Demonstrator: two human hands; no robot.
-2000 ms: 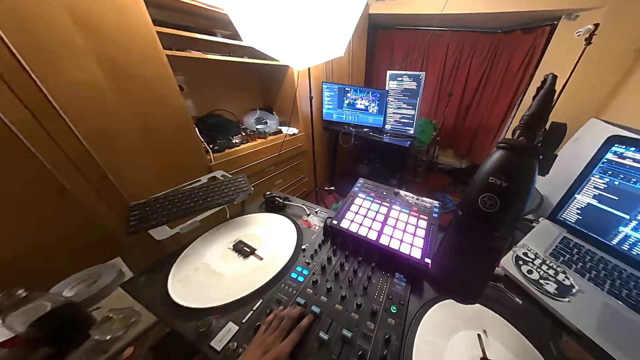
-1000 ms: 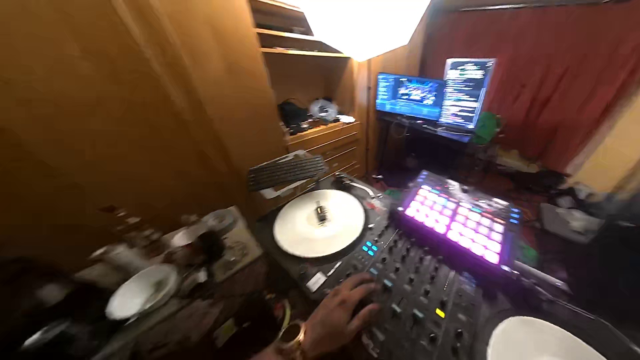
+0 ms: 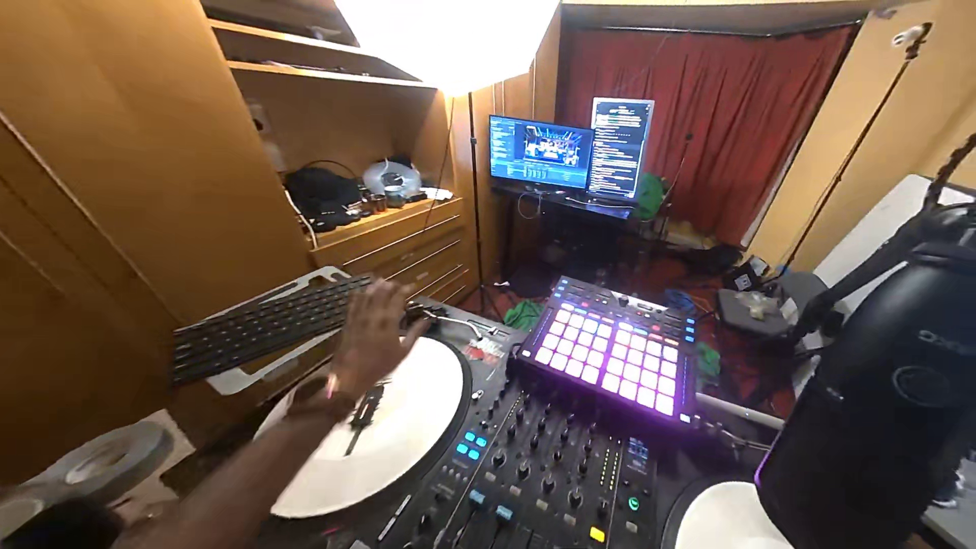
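My left hand [image 3: 374, 332] reaches in from the lower left, palm down, holding nothing. Its fingertips are over or at the right end of a black keyboard [image 3: 263, 324]; contact cannot be told. Under the wrist lies a turntable with a white record [image 3: 412, 427] and a dark strip at its centre. To the right of it is a black DJ mixer [image 3: 545, 473] with knobs, faders and lit buttons. Behind the mixer a pad controller [image 3: 610, 351] glows white and purple. Part of a second white record [image 3: 724, 518] shows at the lower right. My right hand is out of view.
A large black microphone [image 3: 877, 396] on a boom arm blocks the right side. Two lit monitors [image 3: 541, 152] stand at the back beside a bright softbox lamp [image 3: 457, 38] on a stand. At the lower left are a roll of tape [image 3: 103, 461] and blurred items.
My left hand has moved from the mixer, across the left turntable, to the keyboard's right end. The view has swung left and back.
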